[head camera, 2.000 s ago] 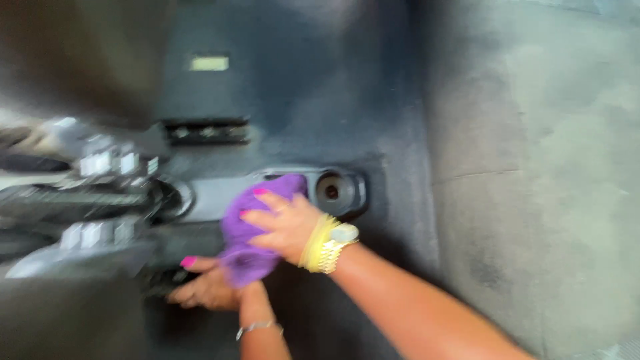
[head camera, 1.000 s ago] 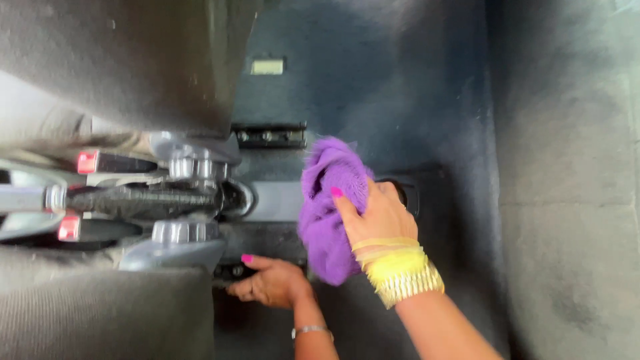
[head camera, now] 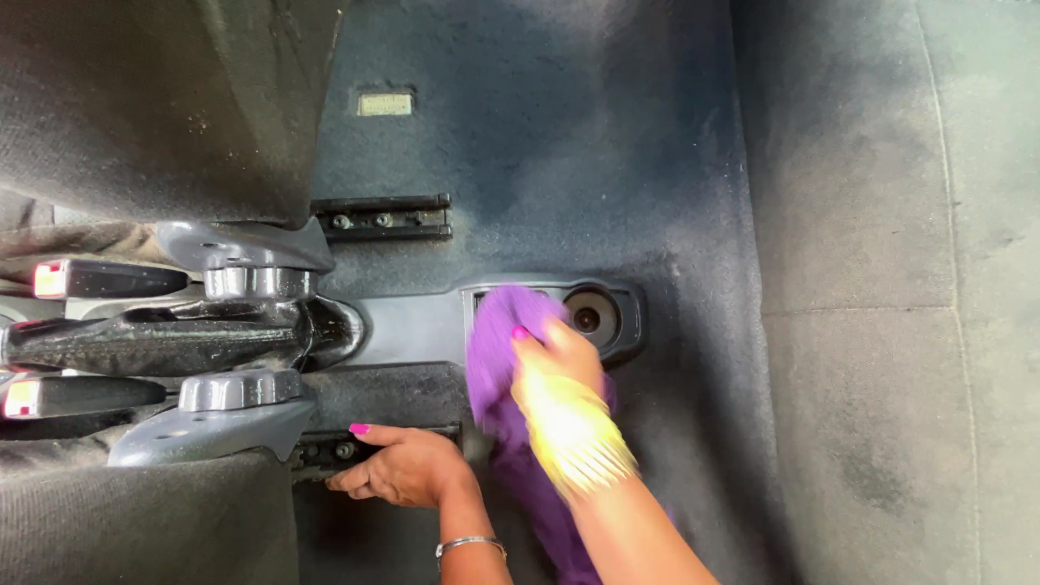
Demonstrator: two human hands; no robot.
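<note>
A purple cloth is bunched in my right hand, over the middle of the rear part of a grey plastic center console; its lower end hangs toward the bottom of the view. Just right of the hand, the round cup holder in the console shows uncovered. My left hand rests by the lower metal seat rail, thumb apart from the fingers, with no object visible in it. The right hand and cloth are blurred.
Two front seats stand at the left, with grey adjuster knobs, red-tipped seat belt buckles and a black handbrake boot between them. A second seat rail lies on the dark carpet. The rear seat borders the right.
The cup holder, mostly covered by my right hand one second ago, now shows. My right hand still holds the purple cloth. My left hand stays near the lower seat rail.
</note>
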